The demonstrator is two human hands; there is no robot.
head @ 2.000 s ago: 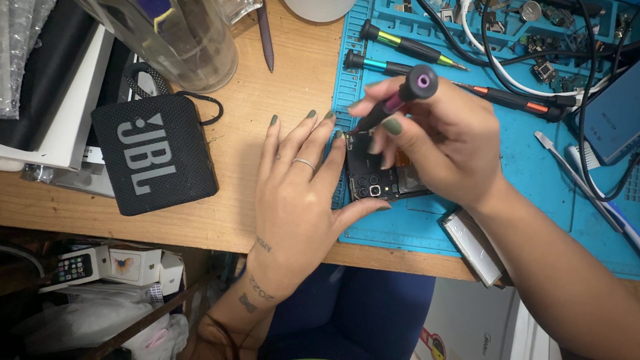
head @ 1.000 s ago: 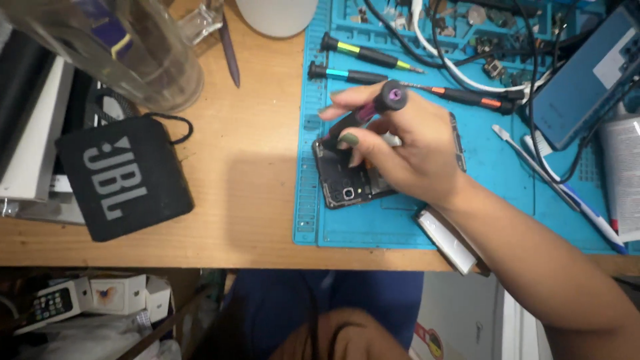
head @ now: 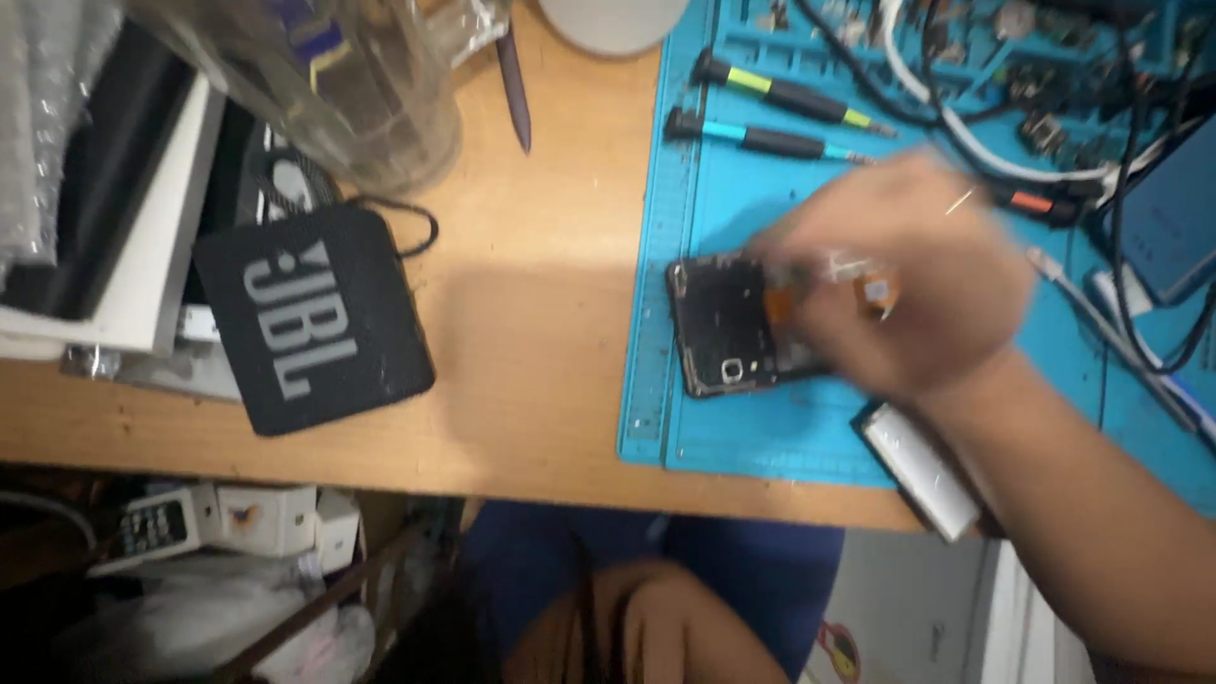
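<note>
A smartphone with its back cover off [head: 727,328] lies on the blue repair mat [head: 750,432], its camera end to the left. My right hand [head: 902,275], strongly blurred, is over the phone's right part and hides much of it. Orange flex cable [head: 780,306] shows beside the fingers. Whether this hand holds anything is not clear. Low in the view, in shadow over the blue-clad lap, my left hand [head: 655,617] is partly seen; its grip cannot be made out. Two precision screwdrivers, one with yellow-green bands [head: 793,95] and one with light-blue bands [head: 760,138], lie above the phone.
A slim silver rectangular part [head: 921,470] lies across the mat's front edge. On the left are a black JBL speaker [head: 318,323] and a clear pitcher [head: 380,104]. Cables [head: 969,142], a blue phone [head: 1173,214] and a parts tray [head: 1045,28] fill the right side.
My left hand has left the phone and dropped to the lap. The purple-capped screwdriver seen in my right hand before is not discernible now.
</note>
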